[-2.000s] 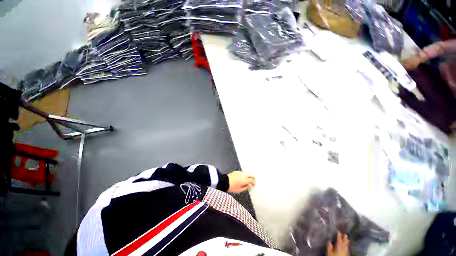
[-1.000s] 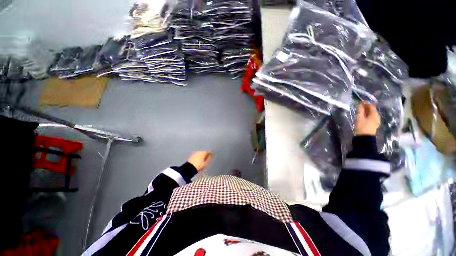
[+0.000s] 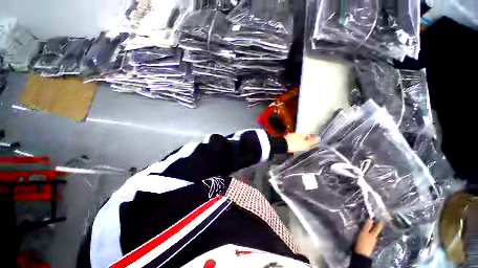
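Observation:
A bundle of bagged garments (image 3: 327,196), dark grey in shiny clear plastic with a white band tied across it and a small white label, lies tilted over the table's near edge. My left hand (image 3: 302,142) is at its upper left edge; the fingertips meet the plastic there, and whether they grip is unclear. My right hand (image 3: 369,236) is at its lower side with the fingers against the plastic and band; its palm and grip are partly hidden.
More bagged garments (image 3: 367,26) lie on the white table (image 3: 325,91) beyond. Stacks of bagged pieces (image 3: 209,49) stand on the floor ahead. A red stool (image 3: 280,112) is beside the table. Brown cardboard (image 3: 58,96) lies on the floor. A yellow-brown roll (image 3: 456,222) is at right.
The banded bundle now lies nearer me and turned. My left hand has moved from above the floor to its edge. My right hand has moved down and nearer.

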